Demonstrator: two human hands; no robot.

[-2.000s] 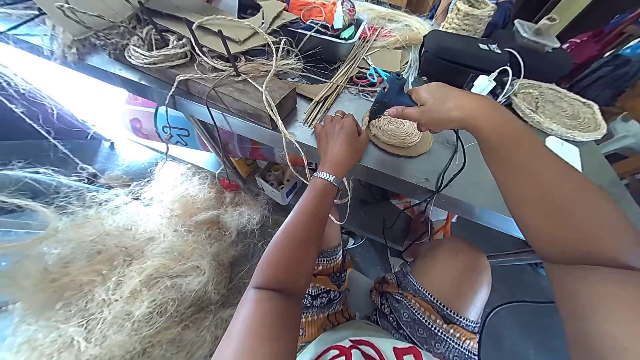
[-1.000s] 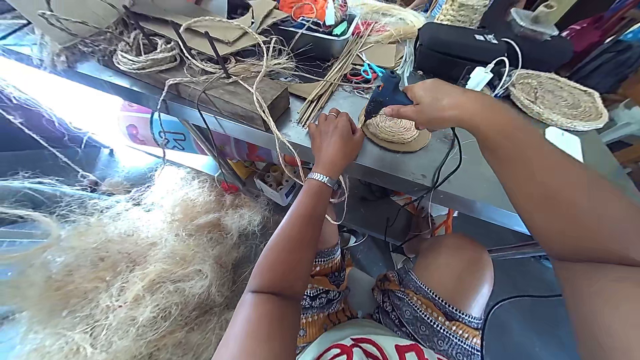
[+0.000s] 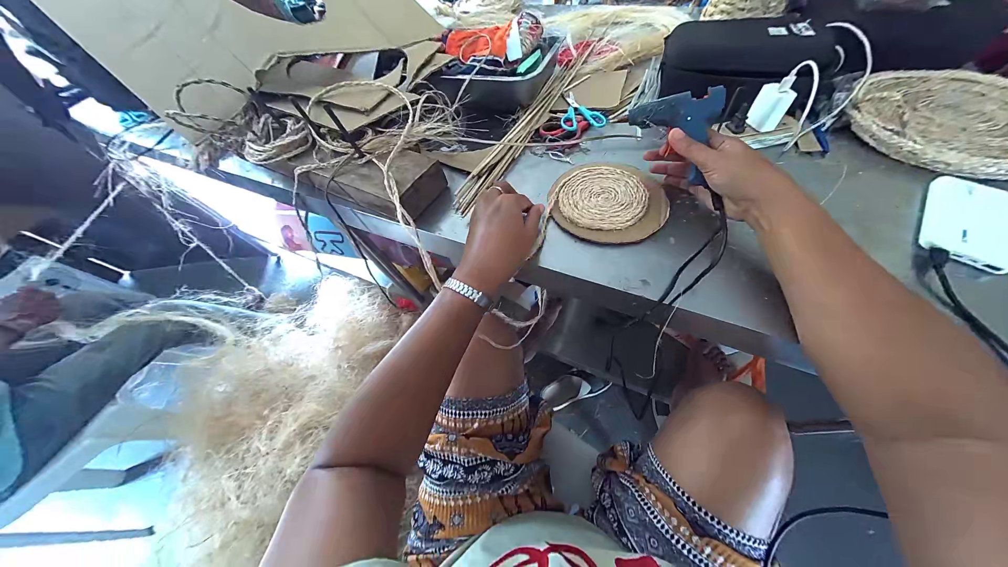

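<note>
A flat coil of natural fibre rope (image 3: 603,198) lies on a round cardboard disc (image 3: 660,211) on the metal table. My left hand (image 3: 504,228), with a ring and a metal-banded watch, pinches the loose end of the rope (image 3: 543,228) at the coil's left edge; the strand hangs down past the table edge. To the right of the coil, my right hand (image 3: 720,169) grips a dark blue hot glue gun (image 3: 683,113) above the table, its nozzle pointing left, its black cord running down from the handle.
Behind the coil lie blue-handled scissors (image 3: 583,118) and a bundle of thin dry stalks (image 3: 520,130). A wooden block (image 3: 394,185) with upright pegs and rope stands left. A woven round mat (image 3: 937,118) and a white device (image 3: 967,224) lie right. Loose fibre (image 3: 291,409) heaps below left.
My right hand has lifted the glue gun off the coil and turned it, so the coil shows more fully. My left hand stays beside the coil.
</note>
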